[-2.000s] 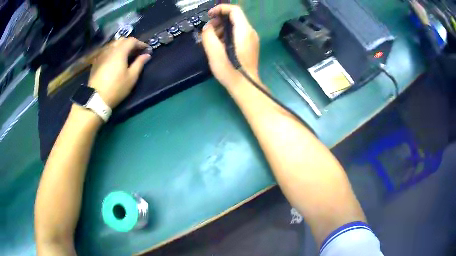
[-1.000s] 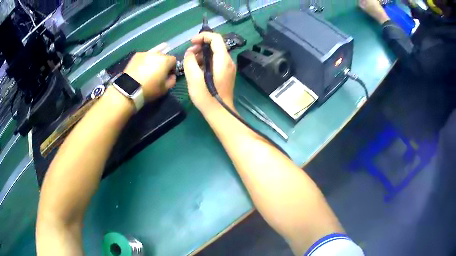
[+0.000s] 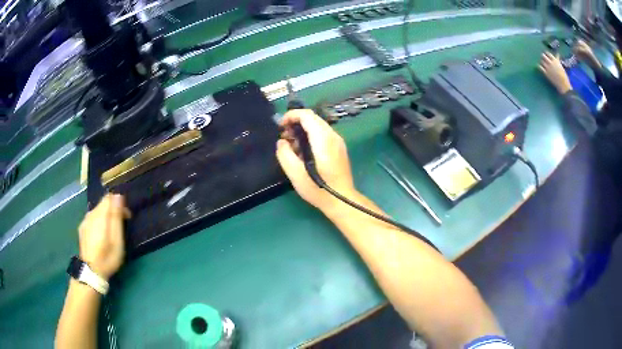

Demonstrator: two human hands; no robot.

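Observation:
My right hand (image 3: 315, 158) holds the black soldering iron (image 3: 304, 146) like a pen above the right end of the black base plate (image 3: 225, 167), its tip pointing away from me. My left hand (image 3: 104, 232), with a watch on the wrist, is at the plate's left edge. Its fingertips are blurred, and I cannot tell whether they hold anything. A circuit board strip (image 3: 368, 101) with round silvery parts lies on the bench beyond my right hand. The brass-coloured bar (image 3: 151, 157) lies on the plate.
A green solder spool (image 3: 189, 319) stands near the front edge. Tweezers (image 3: 412, 192) lie left of the sponge tray (image 3: 452, 176), iron holder (image 3: 424, 127) and soldering station (image 3: 477, 102). A black microscope-like stand (image 3: 123, 88) rises behind the bar. Another person's hands (image 3: 556, 71) are far right.
My left hand has moved from beside my right hand to the plate's left edge. The board strip now lies on the bench, away from my hands. My right hand still holds the iron.

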